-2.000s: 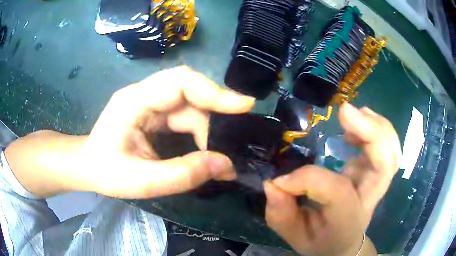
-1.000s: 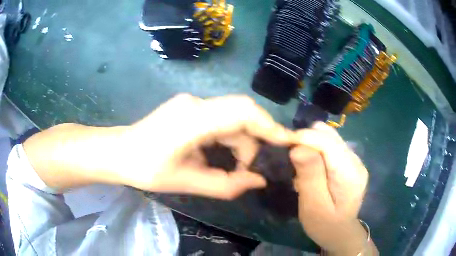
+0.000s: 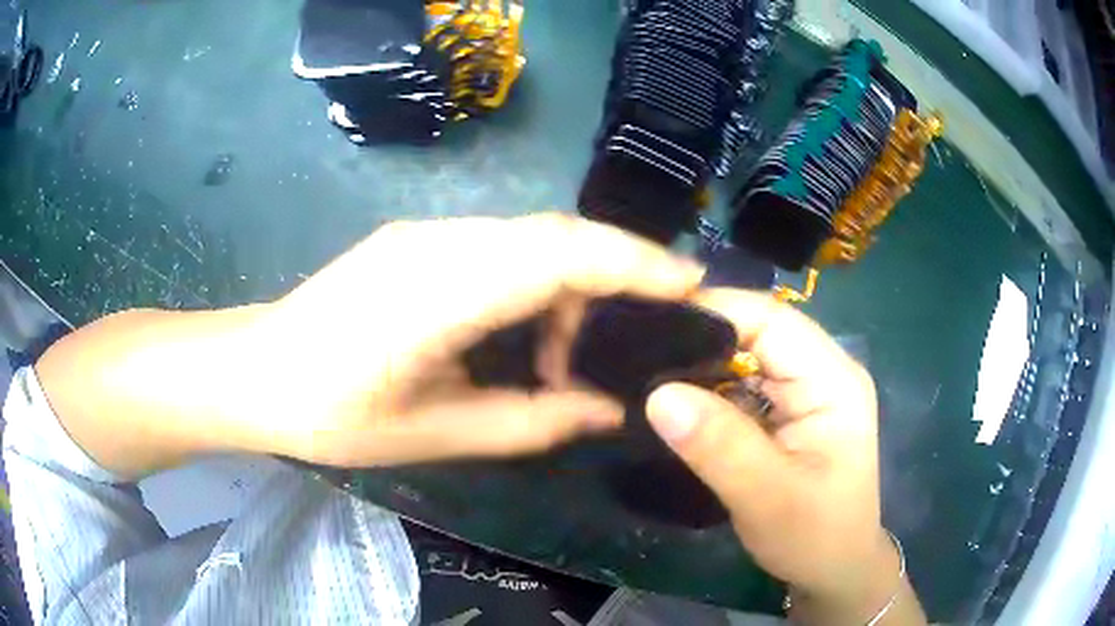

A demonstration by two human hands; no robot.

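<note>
A display module [image 3: 648,346], a dark rounded square with a small orange tail at its right edge, is between my two hands above the bench. My left hand [image 3: 465,349] curves around its left side, fingers along the top and thumb below. My right hand [image 3: 783,428] holds its right side, with the thumb at the lower edge and fingers behind it. The tail is partly hidden by my right fingers. A dark shape shows below the module; I cannot tell whether it is a part or a shadow.
A pile of modules [image 3: 367,47] with orange tails lies at upper left. A row of black covers [image 3: 670,110] stands at top centre, beside a row of modules with green tabs [image 3: 822,165]. A white paper piece [image 3: 1003,358] lies at right on the green bench [image 3: 159,184].
Since one second ago my fingers have shifted, and the module's face and orange tail now show between my hands. The whole view has shifted slightly, moving the bench things left.
</note>
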